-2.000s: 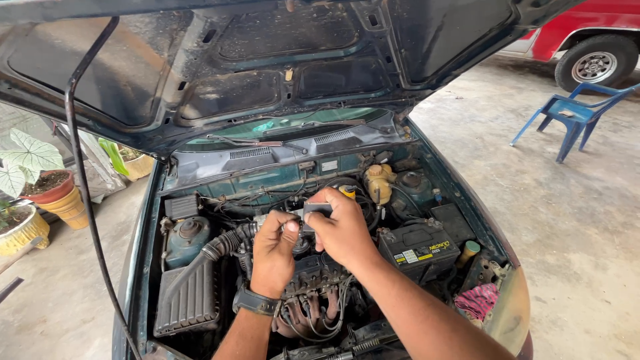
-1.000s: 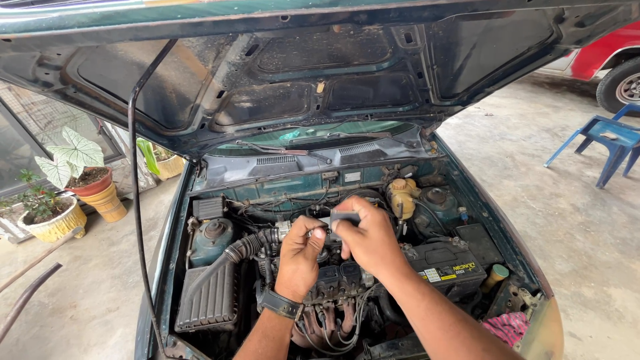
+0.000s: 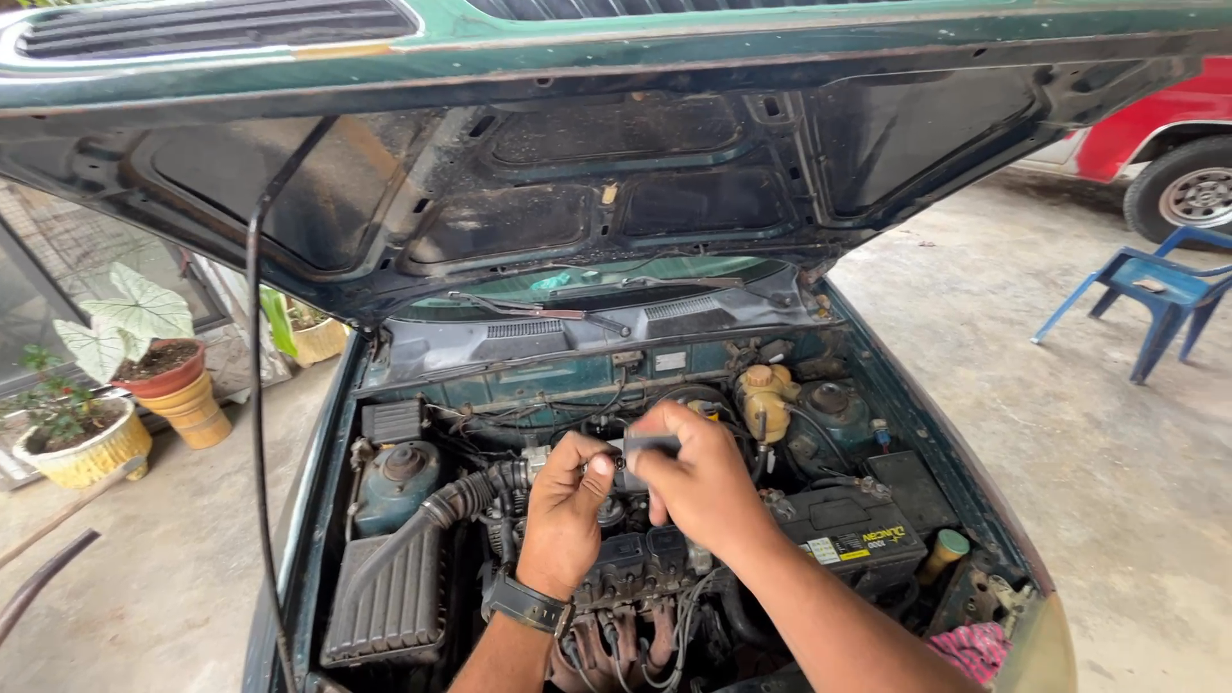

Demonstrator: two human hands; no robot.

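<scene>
Above the engine [image 3: 626, 563] of a car, my two hands are held close together. My left hand [image 3: 568, 500], with a dark watch on the wrist, pinches a small dark part [image 3: 617, 463] between thumb and fingers. My right hand [image 3: 698, 476] grips a dark grey flat piece [image 3: 652, 444] right beside it; that hand is blurred and its fingers hide most of the piece. Whether the two pieces touch, I cannot tell. The ribbed air intake hose [image 3: 472, 493] lies left of my hands, and the yellowed coolant reservoir [image 3: 765, 399] stands behind and to the right.
The raised hood [image 3: 616, 125] hangs overhead, with its prop rod [image 3: 256, 385] at left. A battery [image 3: 847, 529], an air filter box [image 3: 390, 597] and a pink cloth [image 3: 970, 650] are in the bay. Potted plants [image 3: 82, 448] stand left, a blue plastic chair [image 3: 1145, 289] right.
Both hands stay together over the engine, still holding their small pieces. The view has shifted, showing more of the hood's front edge.
</scene>
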